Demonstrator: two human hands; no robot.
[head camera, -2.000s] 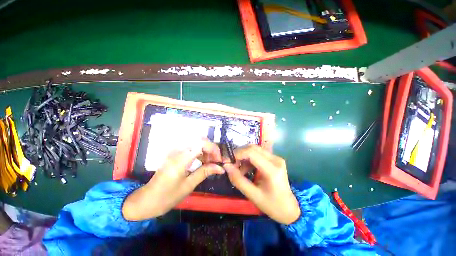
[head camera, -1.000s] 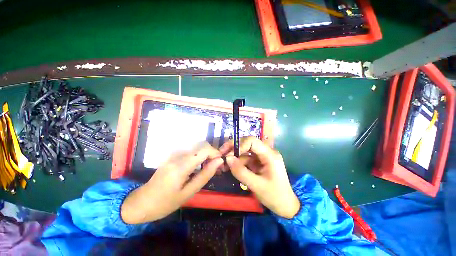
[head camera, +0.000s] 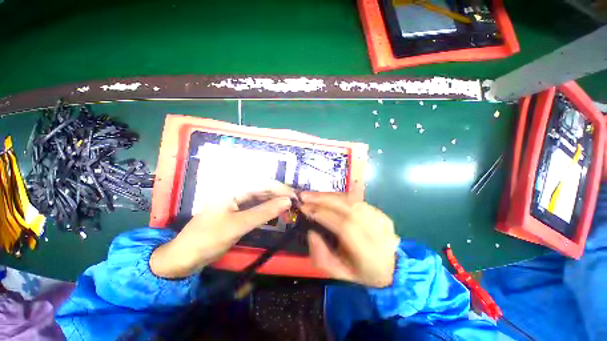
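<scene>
An open tablet (head camera: 193, 166) with a large white battery (head camera: 229, 170) and a board area at its right lies in a red-orange foam tray (head camera: 166, 173) before me. My left hand (head camera: 223, 226) is over the tablet's lower part, thumb and fingertips pinched together. My right hand (head camera: 353, 233) meets it there, fingers bent. A thin black flex cable (head camera: 269, 252) runs from between the fingertips down and left past the tray's near edge; its lower end is blurred. Both hands' fingertips are on its upper end, where a small yellow spot shows.
A heap of black flex cables (head camera: 83, 166) and orange flex cables (head camera: 16, 200) lie left. Tweezers (head camera: 488, 174), another tablet tray (head camera: 579, 233), a metal post (head camera: 552, 66) and a red-handled tool (head camera: 474, 286) are right. A tray (head camera: 439, 60) is on the far green surface. People's clothing shows at both lower sides.
The black cable has swung from standing upright above the fingers to pointing down and left. My right hand has turned over it. The far tray has moved right.
</scene>
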